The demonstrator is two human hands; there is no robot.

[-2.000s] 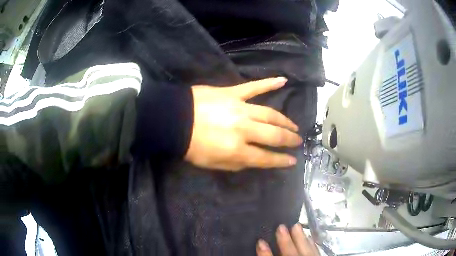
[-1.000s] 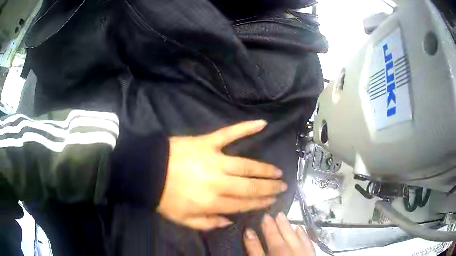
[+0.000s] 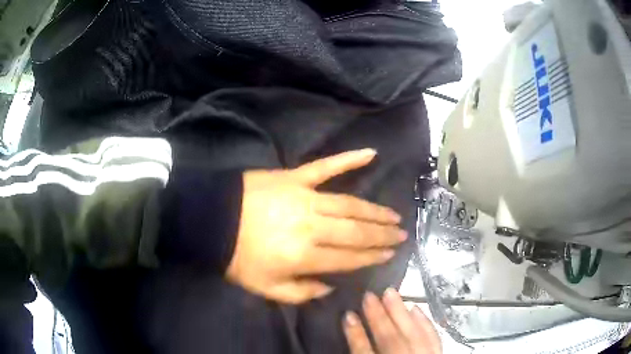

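Note:
A large black garment piece (image 3: 332,124) covers the table, with thin pale thread lines and folds in its upper part. My left hand (image 3: 315,231) lies flat on it, palm down, fingers spread and pointing right toward its right edge. My right hand (image 3: 394,328) is at the bottom, cut off by the frame edge, with its fingertips on the cloth. The off-white sewing machine head (image 3: 484,166) with a blue JUKI label stands right of the cloth. The cloth's right edge runs beside the small metal parts near the head; the needle is not clearly visible.
The silvery metal plate (image 3: 453,238) lies below the machine head. Dark green loop handles (image 3: 580,263) show at the right beside a grey curved hose or lever (image 3: 571,297). The table's front edge with markings (image 3: 546,335) is at the lower right.
Since two seconds ago, the cloth has shifted down toward me, with new folds in its upper part. My left hand has moved down and left, then slightly up over the last second.

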